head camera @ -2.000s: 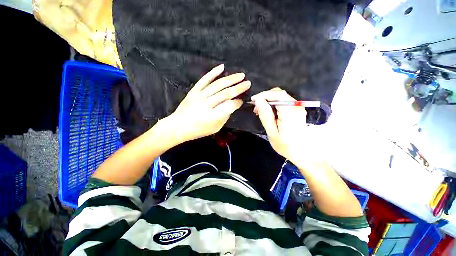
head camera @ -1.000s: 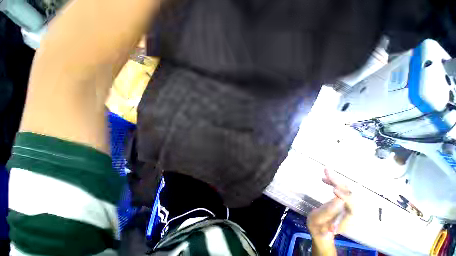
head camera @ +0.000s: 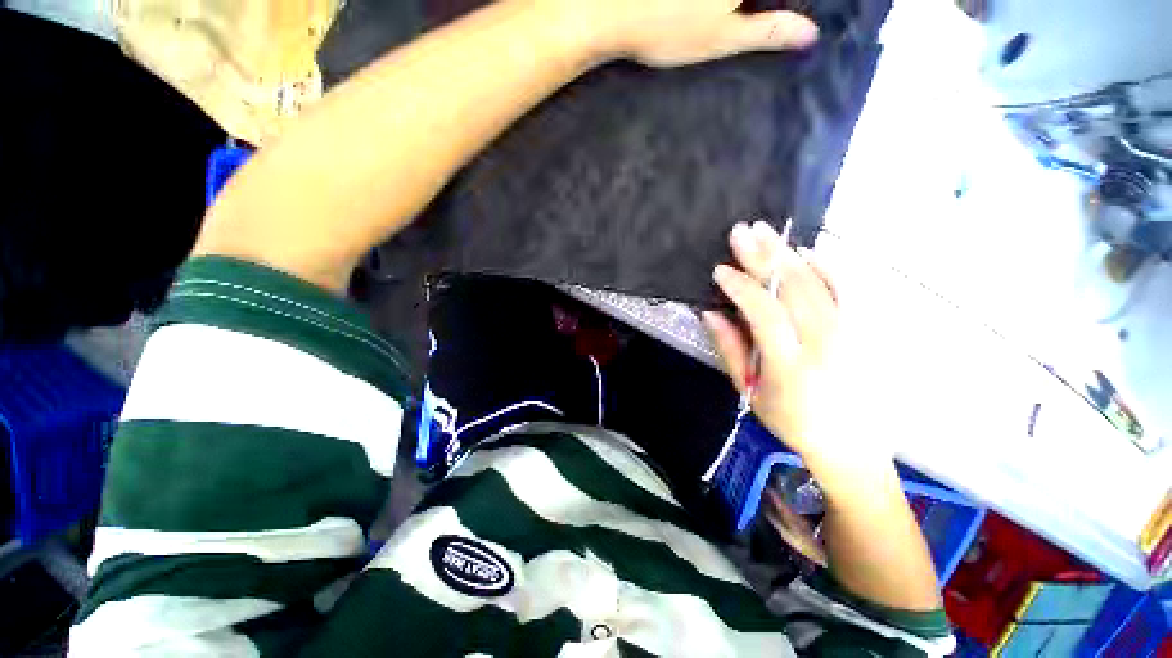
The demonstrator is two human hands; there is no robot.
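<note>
A dark mottled garment panel point(head camera: 604, 180) lies in front of me, over the edge of the white table and towards my lap. My left hand point(head camera: 694, 28) reaches across its far part at the top of the view, fingers extended to the right; the picture's edge cuts it off, and its grip cannot be told. My right hand point(head camera: 784, 315) is at the panel's near right corner and holds a slim pen-like tool point(head camera: 776, 273), pale with a reddish part, between its fingers. The tool points away from me.
The white table point(head camera: 951, 347) carries a sewing machine point(head camera: 1092, 167) at upper right and small snips point(head camera: 1112, 401). Yellow-tan material point(head camera: 231, 58) is at upper left. A black heap point(head camera: 103, 193) and a blue crate point(head camera: 64, 418) are left. Another blue crate point(head camera: 945, 521) is below the table.
The panel was raised and blurred a second ago and now lies flatter. My left hand has come into view at the top. My right hand has moved from over the table to the panel's near edge.
</note>
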